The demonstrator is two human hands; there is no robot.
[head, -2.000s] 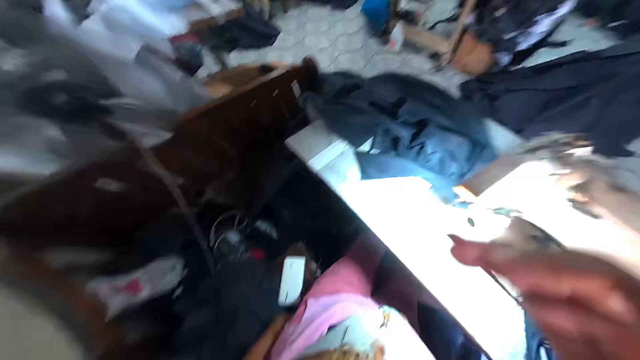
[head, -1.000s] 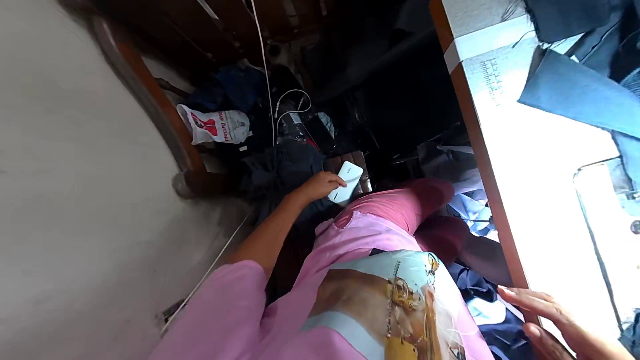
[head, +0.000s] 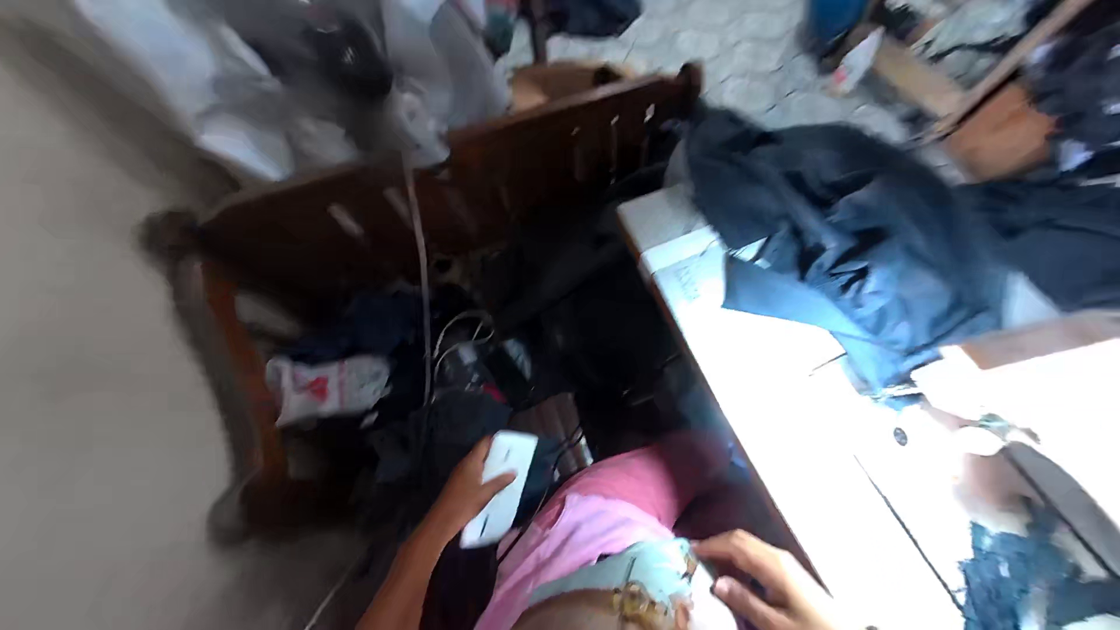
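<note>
My left hand (head: 472, 490) holds a flat white rectangular object (head: 500, 490), its thumb across the face, beside my pink-clothed leg. What the object is, I cannot tell for sure. Near my lap my right hand (head: 757, 577) is held with fingers apart and nothing in it, beside the edge of a white tabletop (head: 752, 394). Dark blue fabric (head: 840, 219) lies bunched on the far part of that table. To the right, part of a sewing machine (head: 1041, 490) seems to show, blurred and washed out by glare.
A dark wooden bench (head: 525, 131) with a slatted back stands at the left, holding dark cloth and a white plastic bag (head: 337, 389) with a red print. A pale cord (head: 420, 262) hangs over it. Wooden pieces (head: 997, 114) and fabric lie on the paved floor (head: 752, 52) beyond.
The view has swung up and right since one second ago. My left hand holds the white object in both that frame and now; two seconds ago it lay among the dark things beside my leg.
</note>
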